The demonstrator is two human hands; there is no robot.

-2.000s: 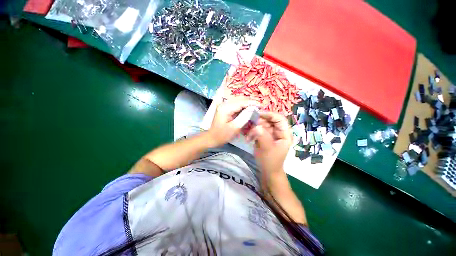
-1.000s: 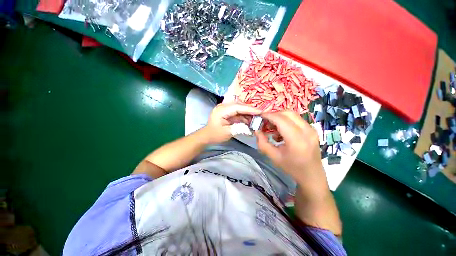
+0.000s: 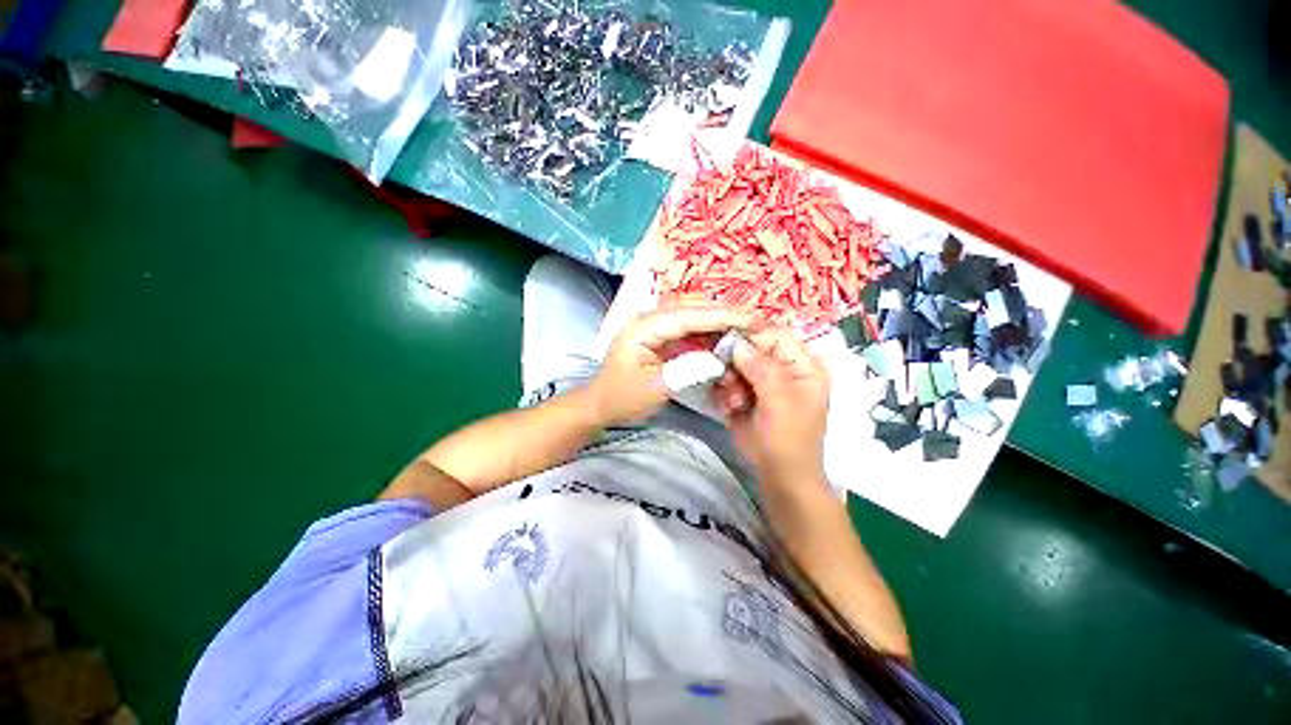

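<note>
My left hand (image 3: 654, 361) and my right hand (image 3: 779, 401) meet over the near edge of the white board (image 3: 906, 486). Their fingertips pinch a small greyish piece (image 3: 726, 346) between them. A white wrap or finger cot (image 3: 692, 373) shows at my left thumb. Red strips (image 3: 765, 244) lie in a loose pile just beyond my hands. Dark square pads (image 3: 951, 315) lie to the right of the strips, with some pale ones nearer me. The fingers hide most of the held piece.
Small metal parts (image 3: 559, 106) lie on clear plastic at the upper left, beside another clear bag (image 3: 319, 64). A large red tray or flat box (image 3: 1012, 135) lies beyond the board. Brown cardboard (image 3: 1229, 319) with more dark squares is at the right. Clear plastic bits (image 3: 1144, 371) lie between.
My right hand has drawn in and turned, its fingers now closer together at the piece. My left hand stays nearly in place. The view has shifted slightly.
</note>
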